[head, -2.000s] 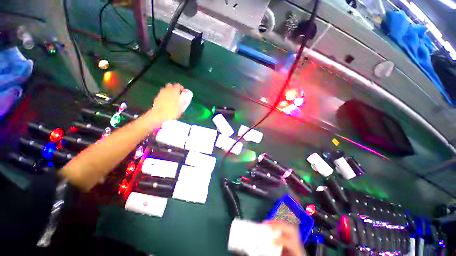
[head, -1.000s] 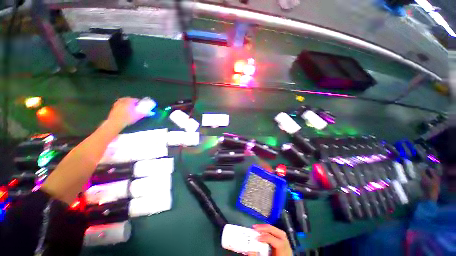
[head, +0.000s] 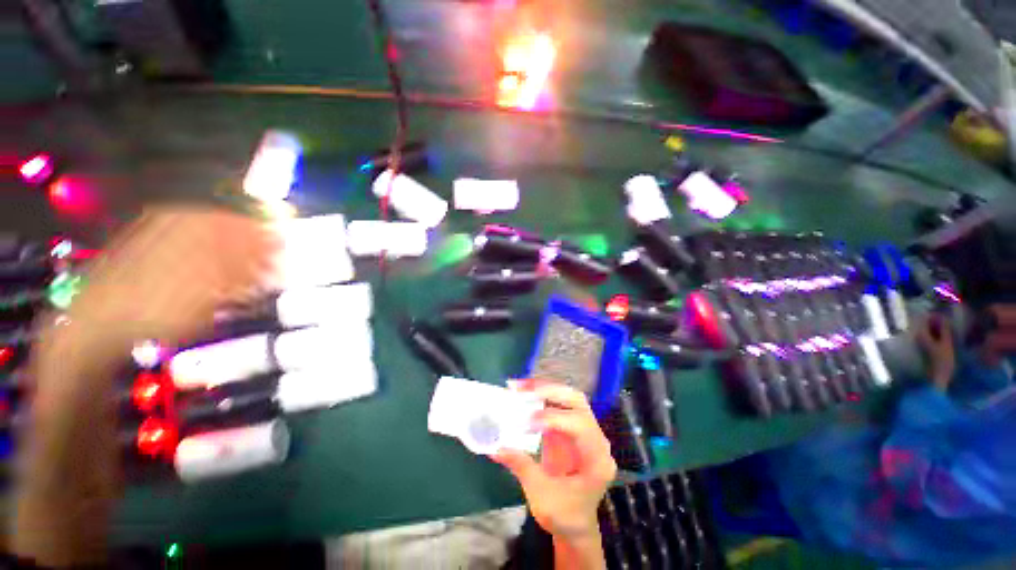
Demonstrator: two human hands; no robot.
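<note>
My right hand (head: 568,445) holds a white cylindrical unit (head: 474,414) low in front of me; a round grey spot shows on its side. My left hand (head: 240,262) is blurred at the left, by a block of white units (head: 323,345); whether it grips one cannot be told. Another white unit (head: 273,167) sits beyond it, apart from the hand. A blue box (head: 613,373) with grey speckled contents is just behind my right hand. A black rod-like item (head: 432,347) lies beside the held unit.
Loose white and black units lie across the middle. Rows of black units (head: 780,317) are at right, near a person in blue (head: 858,479). A tray of black cylinders (head: 657,518) is below the bench edge. A dark tray (head: 735,78) and red-glowing lights (head: 526,69) are at the back.
My left hand has left the white unit at the back and moved back towards me over the rows. My right hand has risen with its unit. The view has tilted down.
</note>
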